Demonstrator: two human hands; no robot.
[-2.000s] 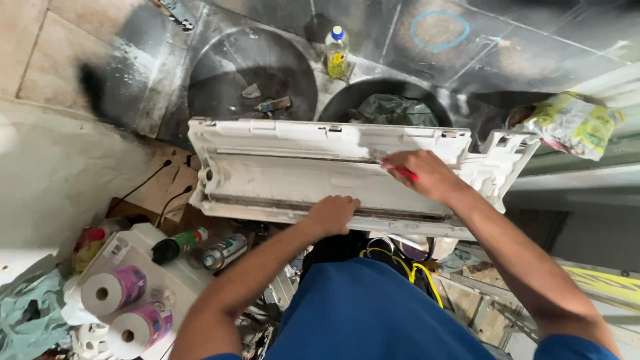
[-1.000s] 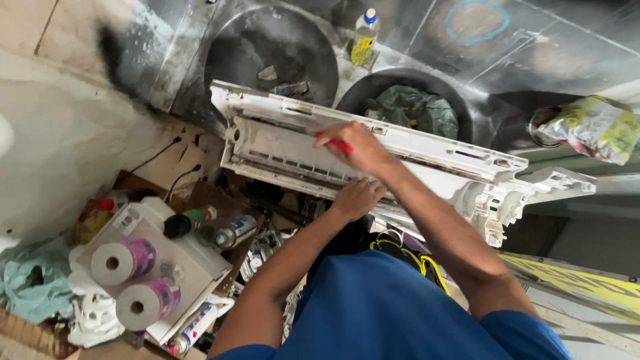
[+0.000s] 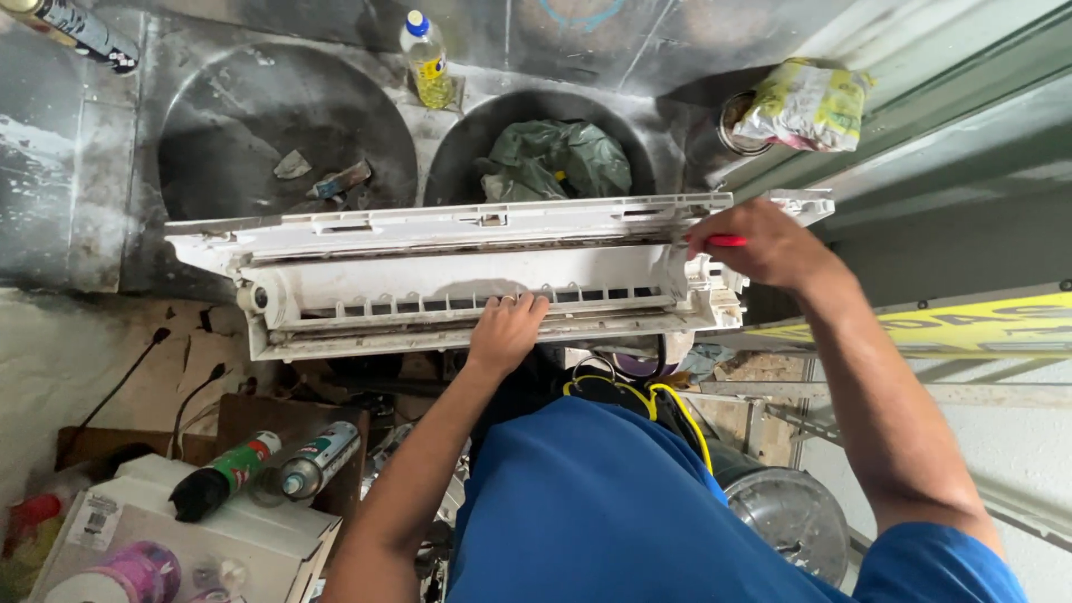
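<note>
A long white plastic housing point(image 3: 469, 272), which looks like the chassis of a split air conditioner, lies across the front of the counter, with dark dirt along its slots and edges. My left hand point(image 3: 507, 331) holds its near edge around the middle, fingers over the slotted rim. A red-handled tool point(image 3: 725, 240) is in my right hand point(image 3: 758, 243), at the housing's right end near the far long channel. The tool's working end is hidden by my fingers, so its kind cannot be told.
Behind the housing are two round dark basins point(image 3: 285, 126), one holding a green plastic bag point(image 3: 561, 159). A bottle of yellow liquid point(image 3: 429, 63) stands between them. An open can point(image 3: 741, 126) and a crumpled bag point(image 3: 804, 105) are at right. Spray cans point(image 3: 322, 459) lie near a white box point(image 3: 209, 536) at lower left.
My right hand has moved with the red-handled tool from the housing's middle to its right end. The housing has turned from slanted to nearly level across the view.
</note>
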